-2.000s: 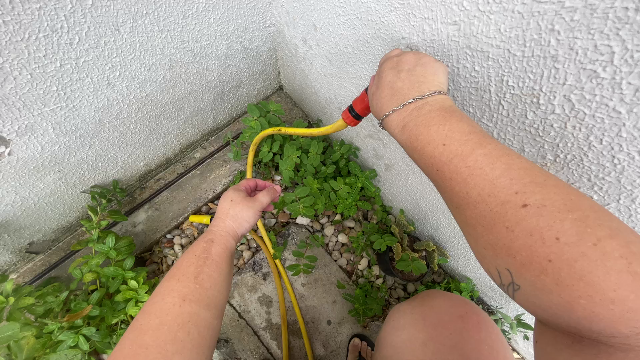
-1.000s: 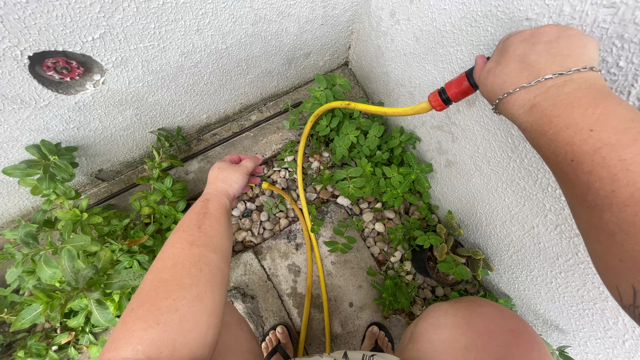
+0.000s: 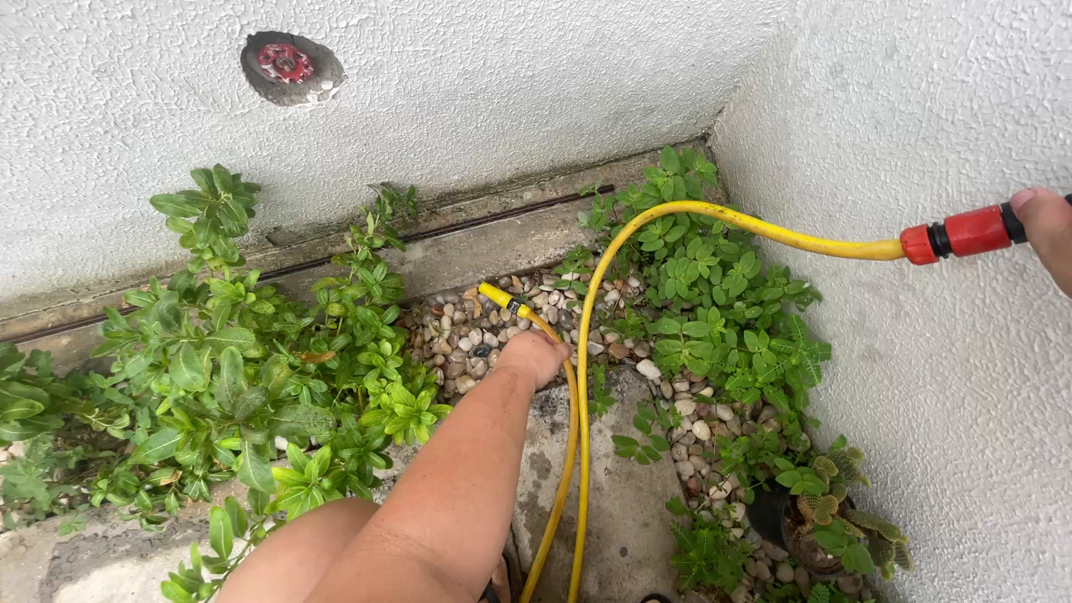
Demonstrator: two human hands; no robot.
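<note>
My left hand (image 3: 536, 355) is closed around a yellow garden hose near its end, just below a bright yellow hose connector (image 3: 504, 299) that points up and left over the pebbles. At the right edge, my right hand (image 3: 1047, 234) shows only in part, its thumb against the red and black hose connector (image 3: 963, 234); the rest of its grip is out of view. From that connector the yellow hose (image 3: 687, 207) arches left, then drops beside the other length of hose onto the concrete slab.
A red valve handle (image 3: 285, 64) sits in a hole in the textured white wall (image 3: 502, 84). Leafy plants (image 3: 243, 377) grow at left, more (image 3: 712, 301) in the corner. Pebbles (image 3: 461, 343) surround the concrete slab (image 3: 620, 477). A potted cactus (image 3: 825, 511) stands at lower right.
My left hand, beside the hose's end one second ago, now grips the hose below its yellow connector. The red valve handle was out of view two seconds ago; the view has swung left.
</note>
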